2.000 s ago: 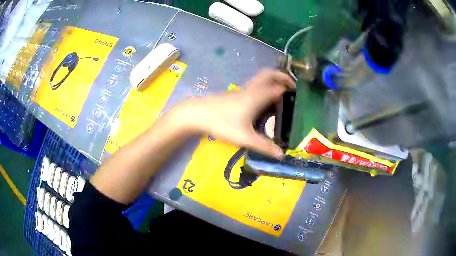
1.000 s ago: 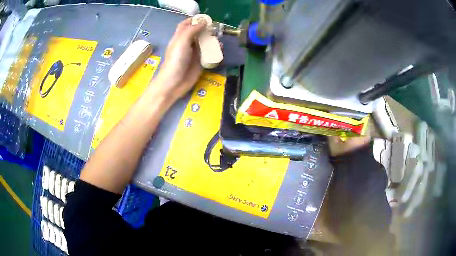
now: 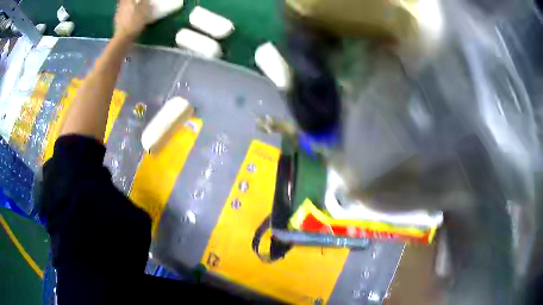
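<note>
My left hand [image 3: 131,18] is at the top edge, left of centre, partly cut off. It touches or lies beside a white oblong housing [image 3: 165,8]; whether the fingers grip it is not clear. One white housing [image 3: 167,124] lies on the grey and yellow printed sheet [image 3: 220,125]. More white housings [image 3: 211,22] lie on the green surface [image 3: 250,21] along the back. The press fixture [image 3: 284,187] with its metal front bar [image 3: 321,239] stands right of centre, below the blurred press head [image 3: 393,125]. My right hand is not in view.
The red and yellow warning label [image 3: 369,229] is on the press front. Brown cardboard [image 3: 408,277] lies at the lower right. A blue crate [image 3: 18,179] is at the left edge. Small white pieces [image 3: 64,27] lie at the upper left.
My left hand has moved from beside the fixture, where it held a housing, to the far upper left. My right hand has left the view. The camera view has shifted, showing more of the back surface.
</note>
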